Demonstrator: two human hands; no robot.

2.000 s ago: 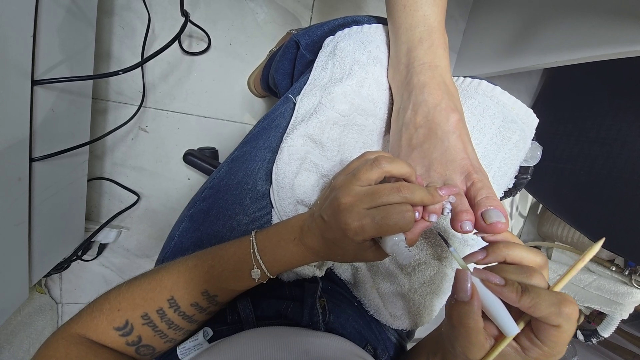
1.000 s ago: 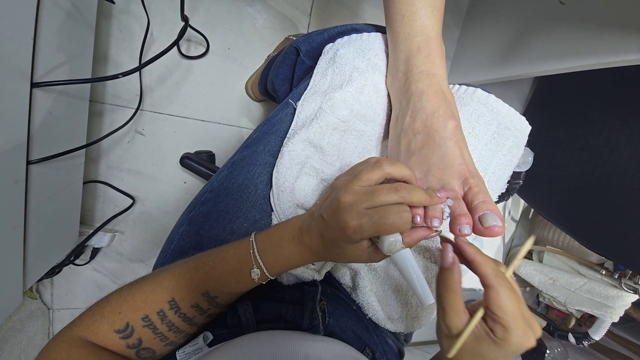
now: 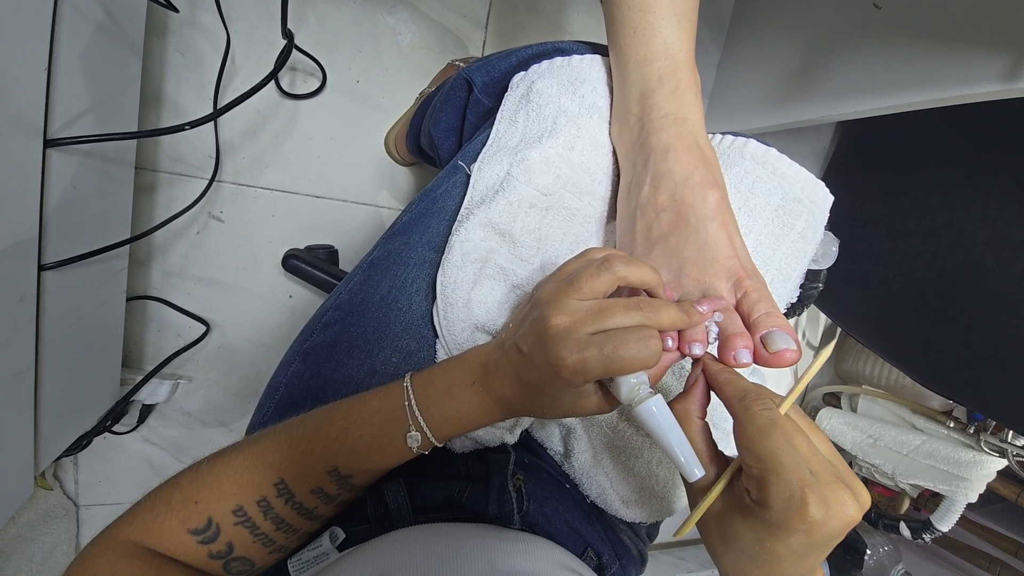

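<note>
Another person's bare foot [image 3: 676, 184] rests on a white towel [image 3: 528, 184] over my lap, its toenails wearing pale polish. My left hand [image 3: 580, 336] touches the smaller toes with its fingertips and holds a nail polish bottle [image 3: 632, 387] beneath, its long white cap [image 3: 668, 438] on the bottle and pointing down right. Between the toes sits a small whitish twisted separator [image 3: 713, 328]. My right hand [image 3: 772, 472] has a wooden stick [image 3: 808, 372] across its palm; thumb and index finger meet at the tip of a middle toe.
At the lower right is a basket [image 3: 904, 520] with a folded white cloth [image 3: 896, 448] and tools. A dark panel [image 3: 928, 240] stands on the right. Black cables [image 3: 216, 112] hang at the left over the tiled floor [image 3: 264, 192], where a black chair-base leg [image 3: 314, 268] shows.
The white cap with its brush, held in my right hand two seconds ago, is now on the bottle in my left hand. My right thumb and index finger have moved to the toe.
</note>
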